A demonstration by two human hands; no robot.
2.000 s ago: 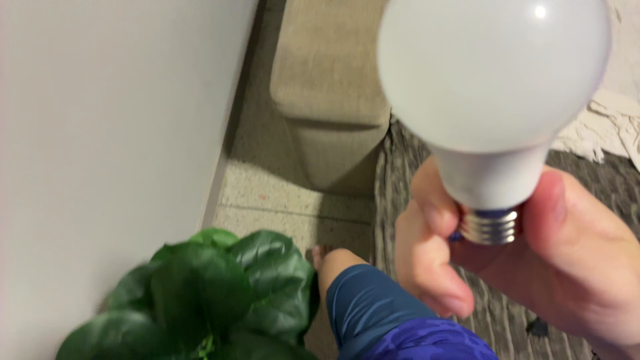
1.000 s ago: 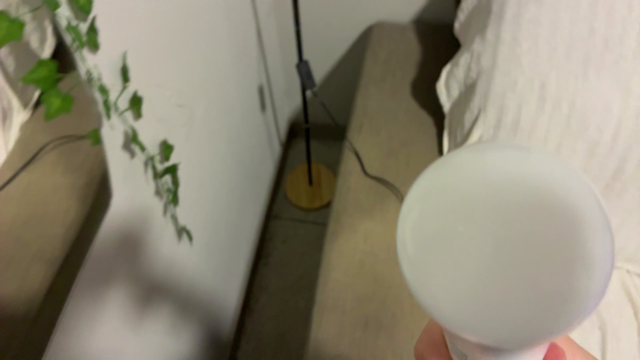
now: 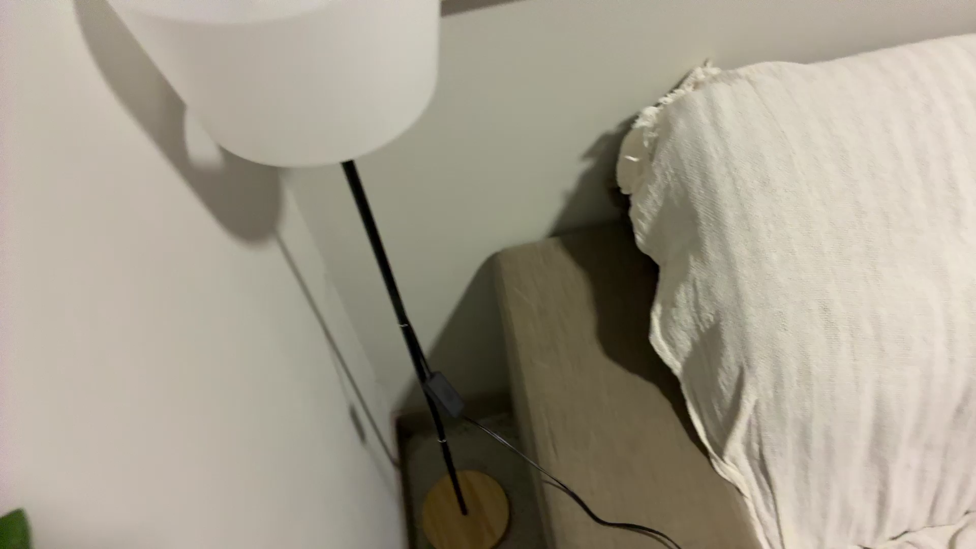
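Neither my left hand nor my right hand shows in the view now, and the light bulb is out of view too. A floor lamp stands in the corner by the wall. Its white lampshade (image 3: 305,84) fills the upper left. A thin black pole (image 3: 379,252) runs down from the shade to a round wooden base (image 3: 465,512) on the floor. Against the lower pole hangs a dark inline switch (image 3: 444,394), and a black cord (image 3: 568,492) trails from it to the right.
An upholstered beige sofa arm (image 3: 579,381) lies right of the lamp. Over the seat part at the right is a cream fabric cover (image 3: 808,290) with a fringed corner. The white wall (image 3: 191,343) runs along the left, and a green leaf (image 3: 14,530) shows at the lower left edge.
The view has swung up to the lamp, whose shade has come into sight. The hand with the white bulb, seen at the right in both earlier frames, has left the view.
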